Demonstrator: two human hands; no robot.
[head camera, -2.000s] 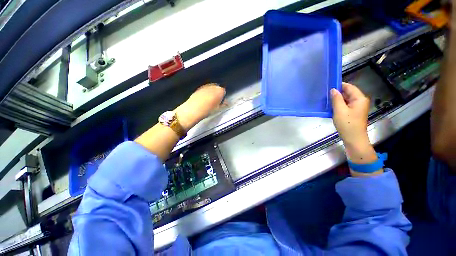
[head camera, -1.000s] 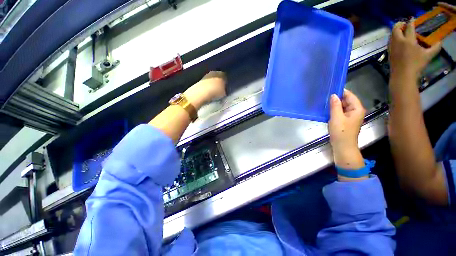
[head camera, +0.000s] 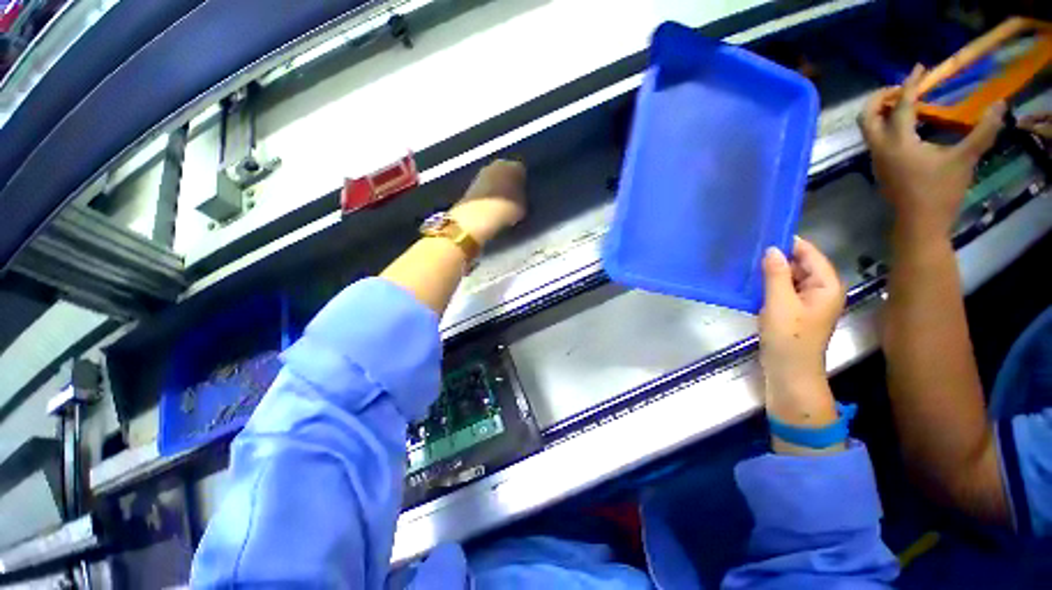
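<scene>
My right hand (head camera: 798, 302) grips the lower right corner of a blue tray (head camera: 713, 173), held tilted above the conveyor with its inside facing me. It looks empty apart from a dark smudge or shadow. My left hand (head camera: 496, 196) is blurred and reaches over the dark shelf; its fingertips are unclear, so I cannot tell whether it holds anything. A green circuit board (head camera: 467, 415) lies in a black carrier (head camera: 521, 403) on the conveyor, partly hidden by my left sleeve.
Another blue bin (head camera: 219, 398) with small silvery pieces stands at the left. A red holder (head camera: 381, 184) sits on the upper ledge. A neighbouring person's hand (head camera: 929, 161) holds an orange frame (head camera: 981, 69) at the upper right. Metal conveyor rails (head camera: 646, 432) run diagonally.
The blue tray and my right hand have shifted slightly right and down. My left hand has stayed over the shelf. The neighbour's hand and orange frame have come further into view.
</scene>
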